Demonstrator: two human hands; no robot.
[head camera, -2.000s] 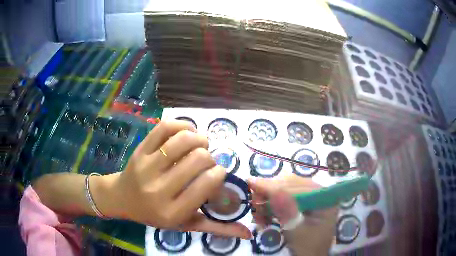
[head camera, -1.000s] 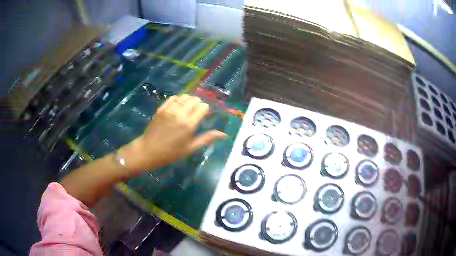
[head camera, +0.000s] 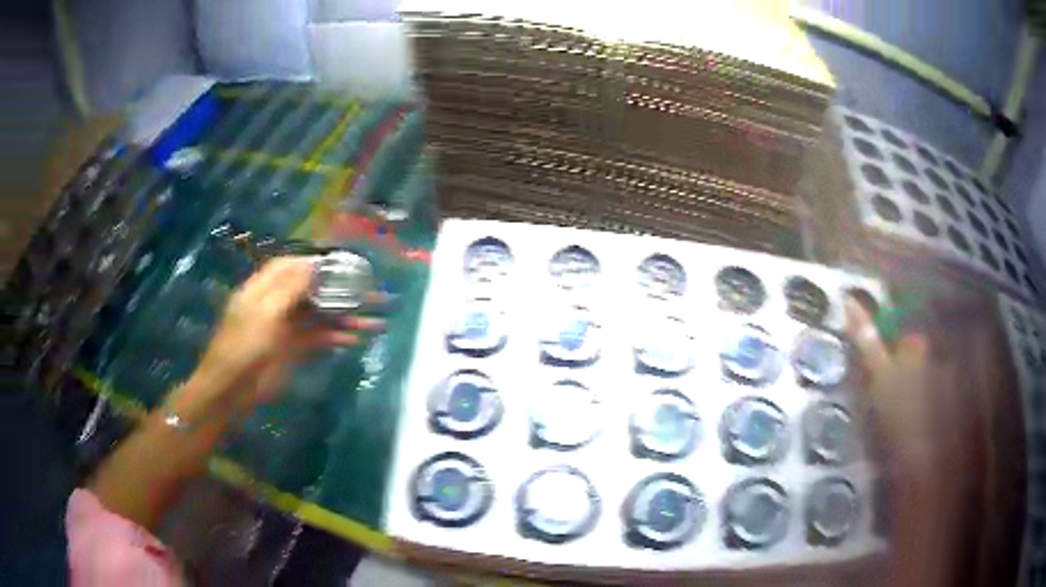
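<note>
My left hand (head camera: 262, 327) is over the green mat, left of the white-faced tray (head camera: 522, 459). It holds a round driver (head camera: 342, 281) by its edge, silvery metal side showing. My right hand (head camera: 900, 384) is blurred at the tray's right edge. It holds the green-handled tool (head camera: 910, 319), of which only a green smear shows; its tip cannot be made out. In the tray, the lower rows hold dark-rimmed discs with pale or bluish faces. The back-row pockets show clusters of small holes. My right hand and forearm hide part of the tray's right column.
A tall stack of brown cardboard sheets (head camera: 619, 138) stands behind the tray. White-topped spare trays (head camera: 941, 189) are at the right. A clear blister tray (head camera: 172, 275) lies on the green mat (head camera: 379, 424) at left, with stacked loaded trays (head camera: 69, 275) at the far left.
My left hand, empty a second ago, now holds a driver. The view has swung left, so the tray sits further left in the picture. My right hand has come into view at the right.
</note>
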